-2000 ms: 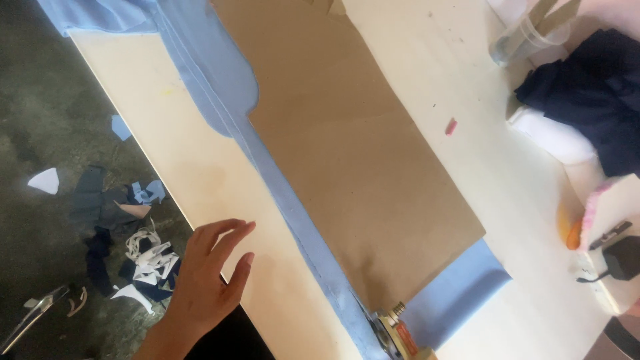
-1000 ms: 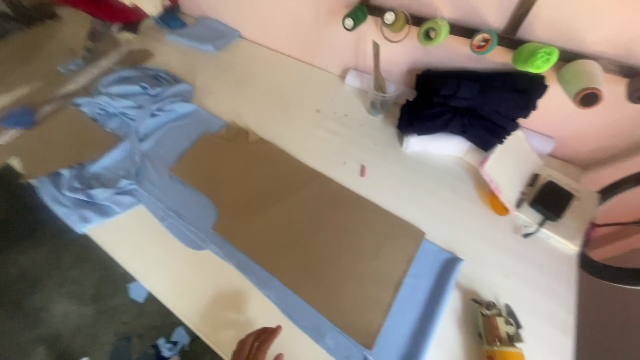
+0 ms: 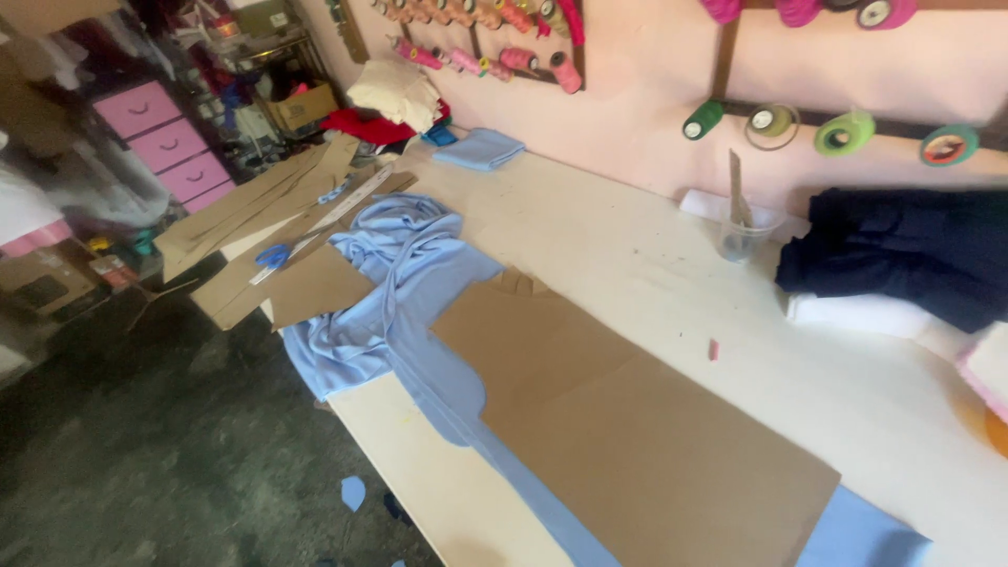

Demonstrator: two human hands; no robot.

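Neither of my hands shows in the head view. A brown paper pattern piece (image 3: 630, 409) lies flat on light blue fabric (image 3: 441, 378), which sticks out along its near side and at its lower right end. At the pattern's far end the same fabric is bunched in loose folds. Blue-handled scissors (image 3: 273, 256) rest on brown card pieces (image 3: 315, 285) beyond the bunched cloth, beside a long white ruler (image 3: 346, 206). A small pink piece (image 3: 713, 350), perhaps chalk, lies on the white table (image 3: 583, 213).
Dark navy cloth (image 3: 898, 252) and a clear plastic cup (image 3: 740, 236) stand along the wall side. Folded blue fabric (image 3: 479, 149) lies at the far end. Thread cones (image 3: 702, 120) hang on wall racks. Fabric scraps (image 3: 353, 493) litter the floor beside the table edge.
The view has swung toward the table's far end. A hand seen low in both earlier frames is out of view, as is the metal tool near the pattern's lower end.
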